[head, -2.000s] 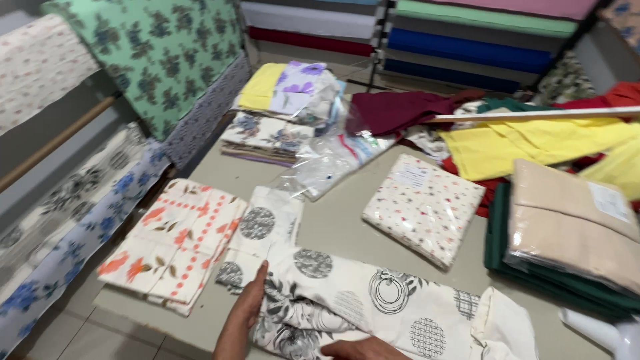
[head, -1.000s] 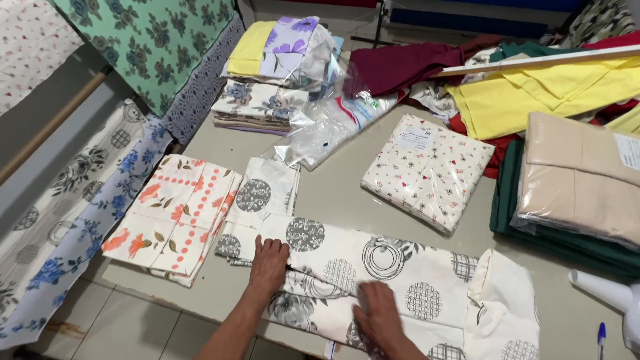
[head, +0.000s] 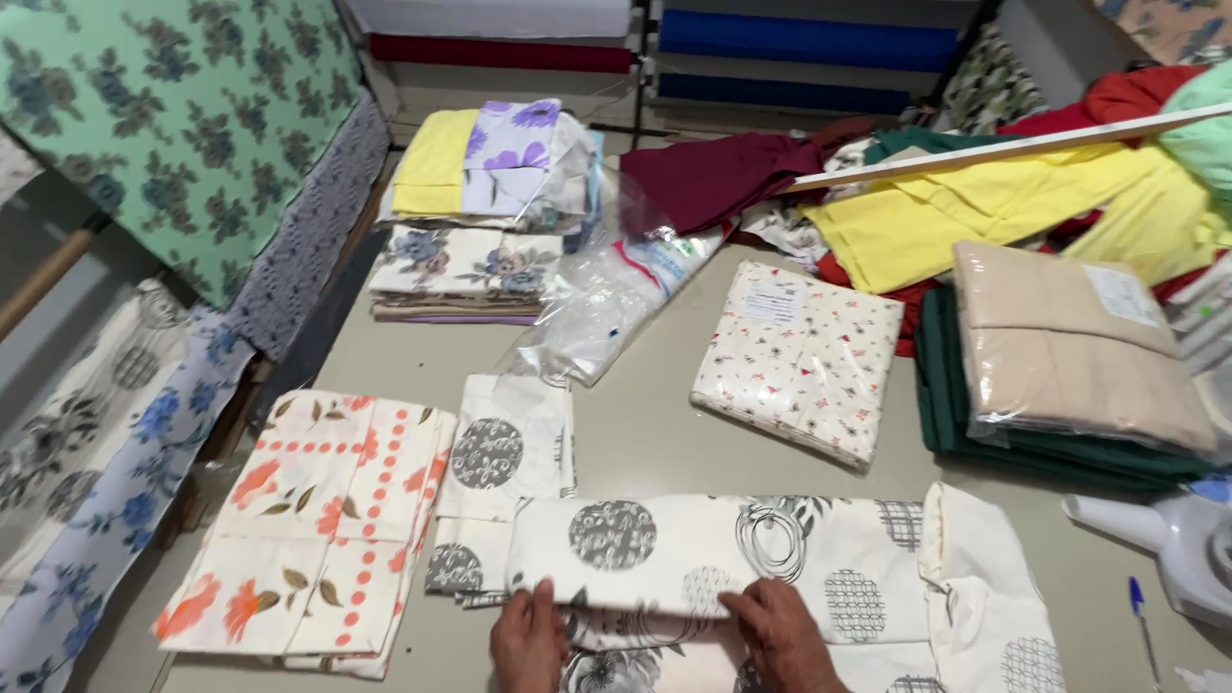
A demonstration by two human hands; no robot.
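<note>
A white fabric with grey circle and flower prints (head: 855, 602) lies partly folded across the near part of the table. My left hand (head: 529, 640) pinches the near left corner of its upper fold between thumb and fingers. Farther right, my right hand (head: 782, 635) grips the same folded edge. Under that edge, more layers of the print show. A smaller folded piece of matching print (head: 488, 452) lies just behind and left of the fabric. To the left is a folded cloth with orange flowers and dots (head: 318, 520).
Behind lie a plastic bag (head: 616, 298), stacked folded fabrics (head: 467, 265) and a packaged floral fabric (head: 799, 361). On the right are a packaged beige fabric (head: 1068, 356), yellow cloth (head: 982, 212), a wooden strip (head: 1001, 149) and a blue pen (head: 1142, 616).
Both hands now hold the fabric's folded edge; one second ago the left hand rested on top of the cloth and the right was blurred over it. The right hand has moved from the frame's bottom edge.
</note>
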